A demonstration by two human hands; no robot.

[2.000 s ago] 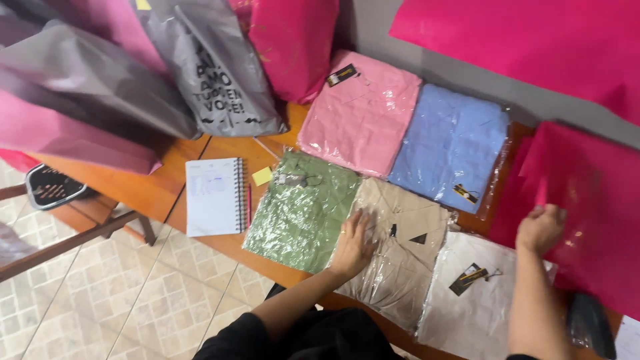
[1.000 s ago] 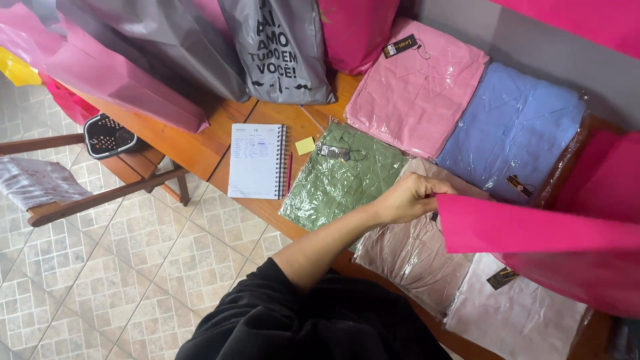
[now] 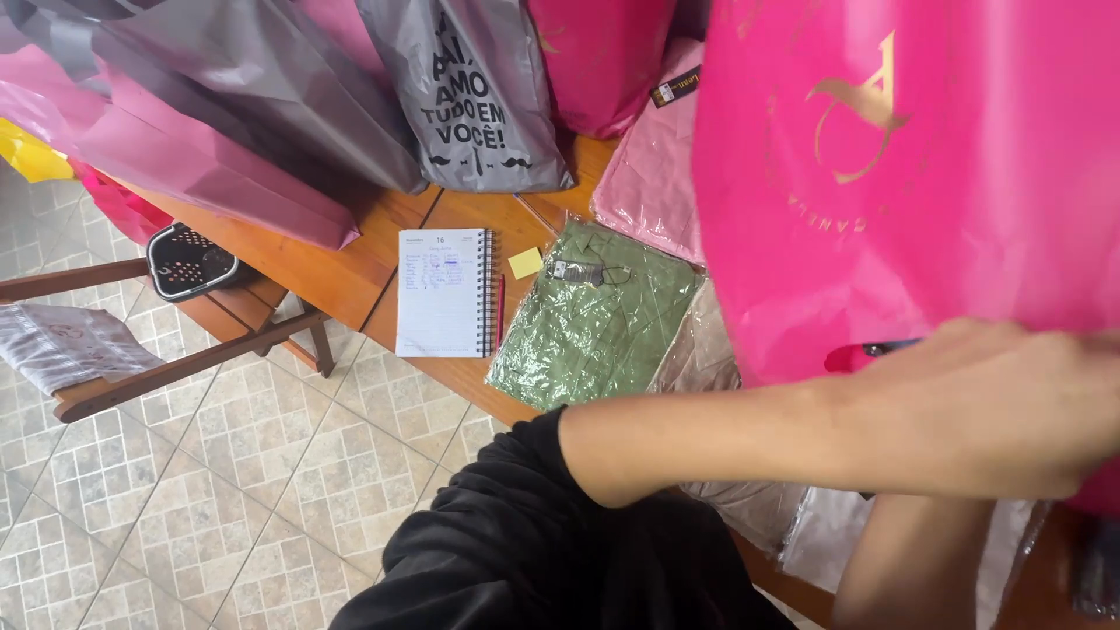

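My left hand is closed on the handle end of a large bright pink plastic bag, raised over the table at the right. My right forearm passes beneath my left wrist; its hand is hidden behind the left. Clear-wrapped folded garments lie on the table: a green one, a pink one partly behind the bag, a beige one partly covered by the bag and my left arm, and a white one beneath my arms. The blue garment is hidden.
A spiral notebook, red pen and yellow sticky note lie left of the green garment. Grey and pink bags stand along the table. A wooden chair holds a black basket.
My left hand has gone from the beige garment to the pink bag and moved right with it. The bag has been lifted and now covers the blue garment. My right hand has gone out of sight.
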